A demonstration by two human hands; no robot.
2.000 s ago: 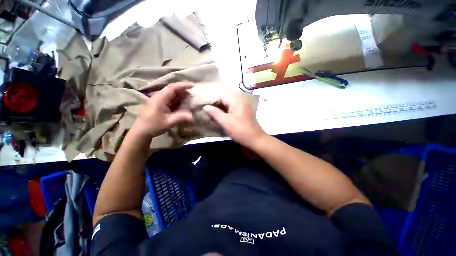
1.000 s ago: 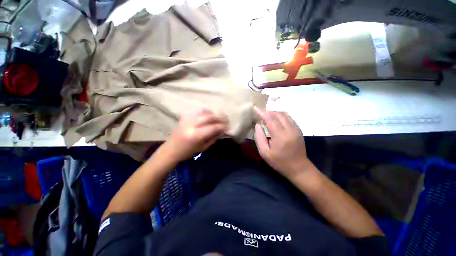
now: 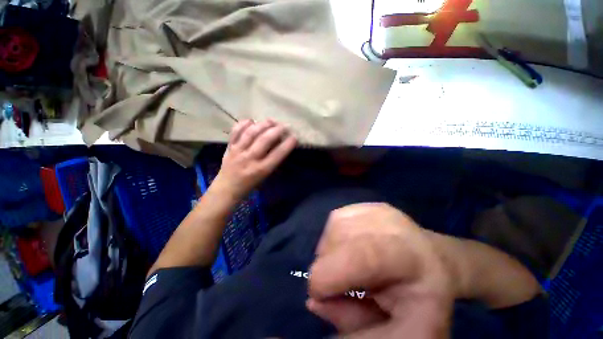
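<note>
A large khaki garment piece [image 3: 264,66] lies creased on the white table, its front edge at the table's edge and its right corner spread flat. My left hand [image 3: 259,151] rests on the cloth at the front edge, with its fingertips on top; whether it grips the cloth is hard to tell. My right hand [image 3: 377,265] is raised in front of my chest, close to the camera, blurred, with curled fingers. It is off the cloth, and I cannot tell whether anything is in it.
Thread snips [image 3: 510,61] lie right of red-orange tape marks [image 3: 431,30] on the machine bed. A printed ruler scale [image 3: 516,131] runs along the table front. Blue crates [image 3: 149,198] stand below, with a grey and black cloth [image 3: 99,245] over the left one. A black-and-red object [image 3: 20,49] is at left.
My right hand has left the cloth and come up toward the camera. My left hand stays at the cloth's front edge. The view has tilted down, and the cloth's right corner lies flatter.
</note>
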